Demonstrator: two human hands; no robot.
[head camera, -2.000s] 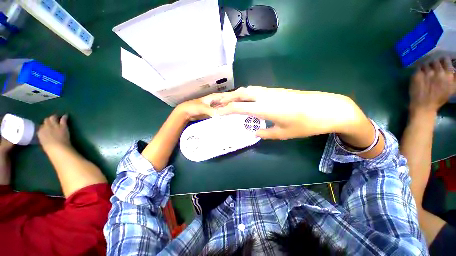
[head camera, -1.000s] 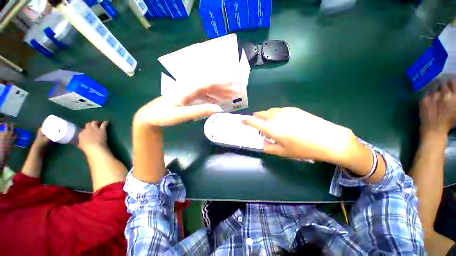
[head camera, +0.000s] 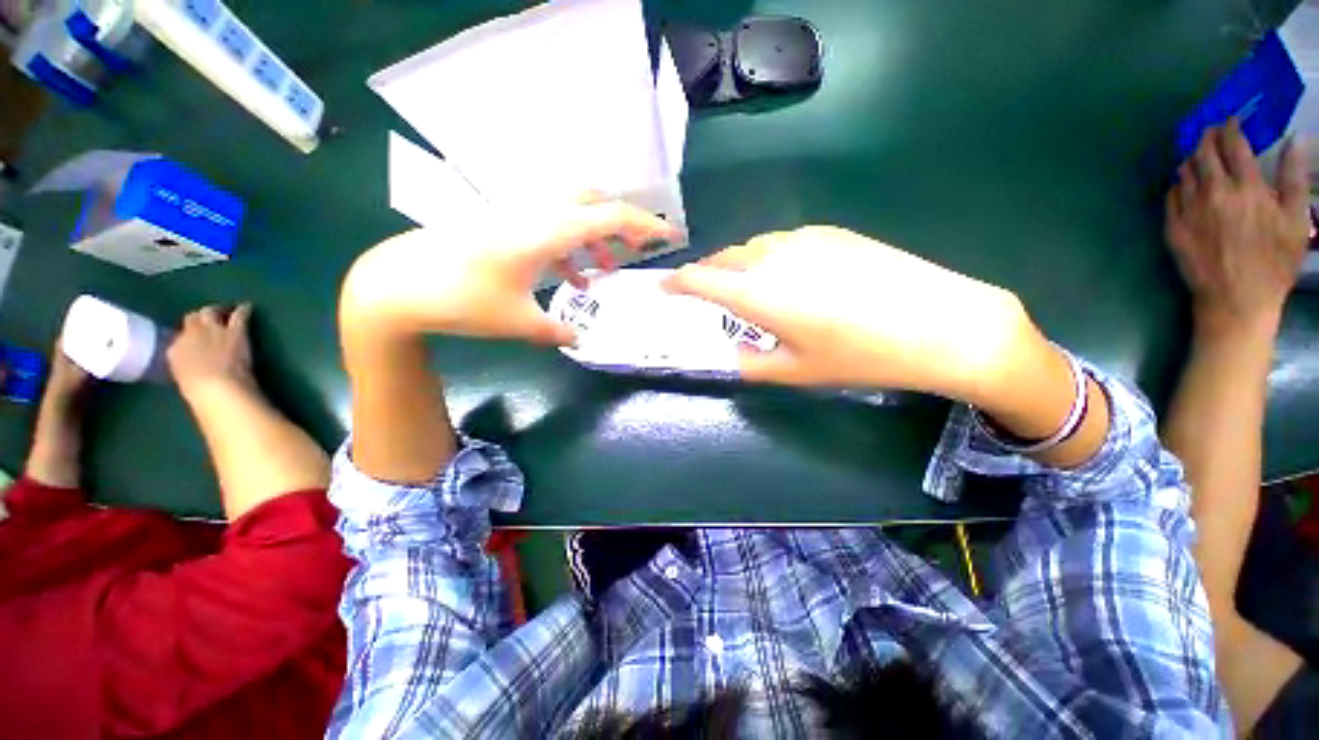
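Observation:
The white oblong unit (head camera: 651, 325) lies sideways in front of me, a dark grille showing near each end. My right hand (head camera: 868, 311) grips its right end, fingers over the top edge. My left hand (head camera: 477, 282) is at its left end, thumb against the unit and fingers curved beyond it; whether it bears any weight is hard to see. The open white carton (head camera: 543, 116) stands just beyond my hands with its flaps spread. My left hand covers part of its near side.
Black glossy objects (head camera: 777, 55) lie beyond the carton. A power strip (head camera: 239, 65) is at upper left. At left, a person in red sleeves holds a white unit (head camera: 109, 338) near a blue carton (head camera: 181, 210). At right, another person's hand (head camera: 1237, 217) touches a blue carton (head camera: 1247, 99).
My left hand has come from above the unit's left end onto it. The unit is turned so both grilles show. The camera view has shifted, and the carton rows at the back are out of view.

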